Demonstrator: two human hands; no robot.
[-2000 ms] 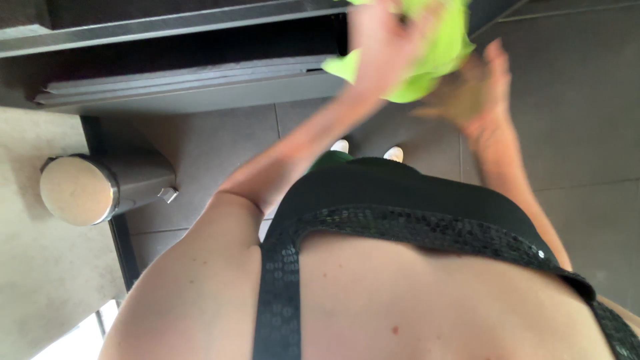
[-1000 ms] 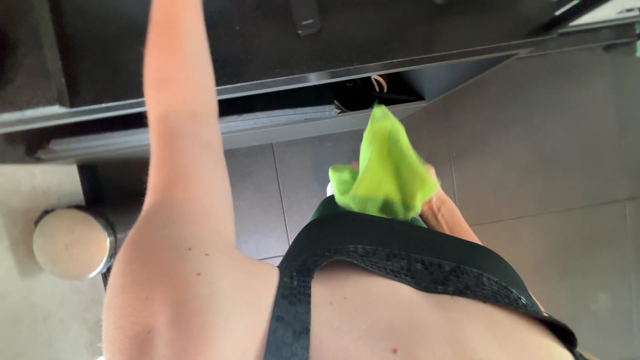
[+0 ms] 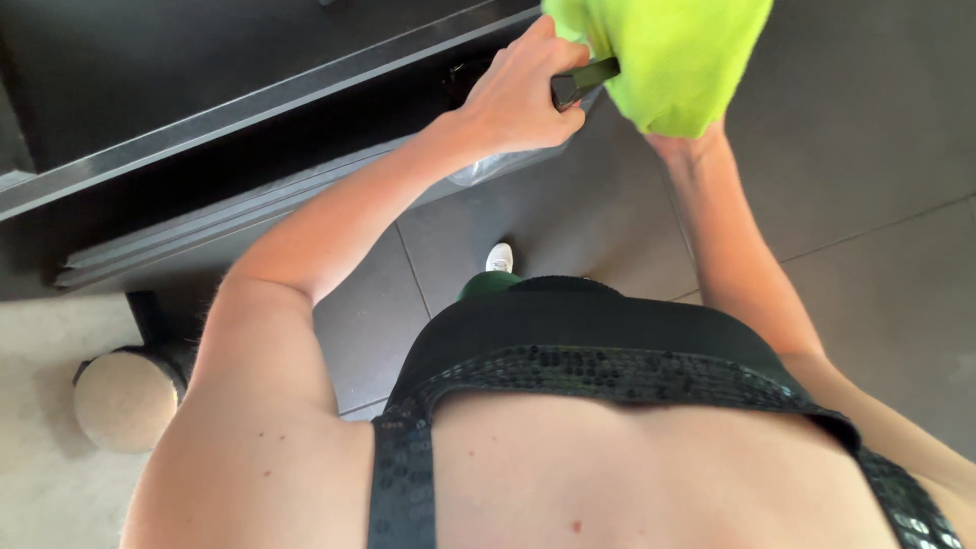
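Note:
My left hand (image 3: 526, 95) grips a short black bar-shaped object (image 3: 583, 84) near the top centre, above the open drawer's right end. The far end of that object touches or runs into the folds of a bright green cloth (image 3: 679, 53). My right hand (image 3: 690, 145) is under the cloth; the wrist and the heel of the hand show below its lower edge, while the cloth hides the fingers. The cloth hangs bunched over this hand.
A black furniture top (image 3: 229, 69) spans the upper left. Below it an open drawer (image 3: 191, 240) holds flat grey pieces and something clear plastic (image 3: 484, 169). A round-lidded bin (image 3: 126, 400) stands at the lower left on dark floor tiles (image 3: 854, 191).
My left hand has come back from its reach over the furniture top and now holds the black object. The green cloth and my right hand have moved up, away from my body.

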